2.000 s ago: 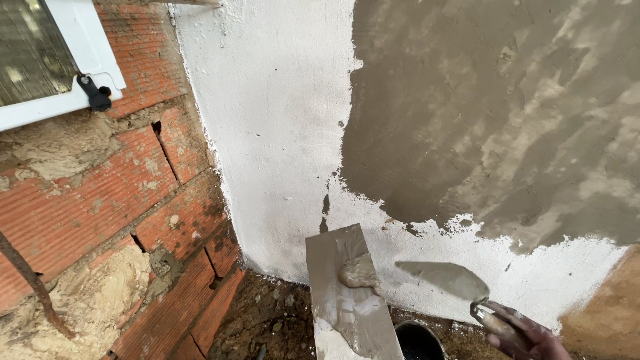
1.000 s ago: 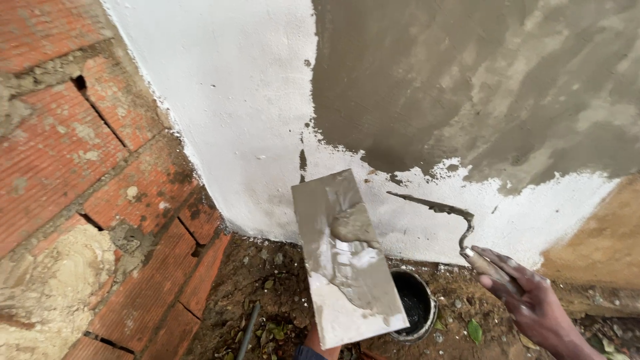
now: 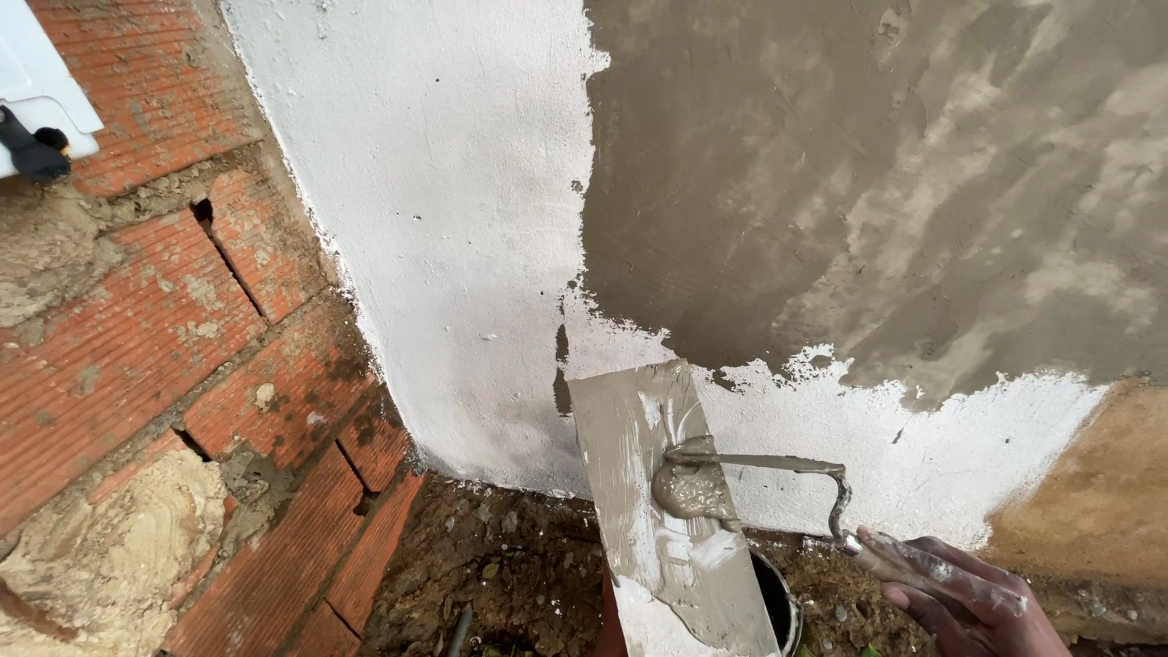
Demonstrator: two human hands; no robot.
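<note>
My right hand [image 3: 967, 589], at the lower right, is closed around the handle of a pointing trowel [image 3: 776, 463]. The trowel's blade is edge-on, its tip in a lump of wet grey mortar [image 3: 698, 484] on a flat rectangular board [image 3: 639, 547]. Beneath the board, only a sliver of my left hand [image 3: 611, 611] shows; its fingers and grip are hidden. Behind the board stands the white-painted wall [image 3: 456, 228], and wet grey render [image 3: 821, 182] covers its upper right part.
A red hollow-brick wall [image 3: 137, 319] meets the white wall at the left, with a white frame [image 3: 46, 73] and black fitting at top left. A black bucket [image 3: 780, 593] stands on the soil [image 3: 493, 566], partly behind the board. Bare tan wall [image 3: 1086, 493] lies at the right.
The trowel has moved left from beside the board, and its tip is now in the mortar on it. The view has shifted, bringing the white frame back in.
</note>
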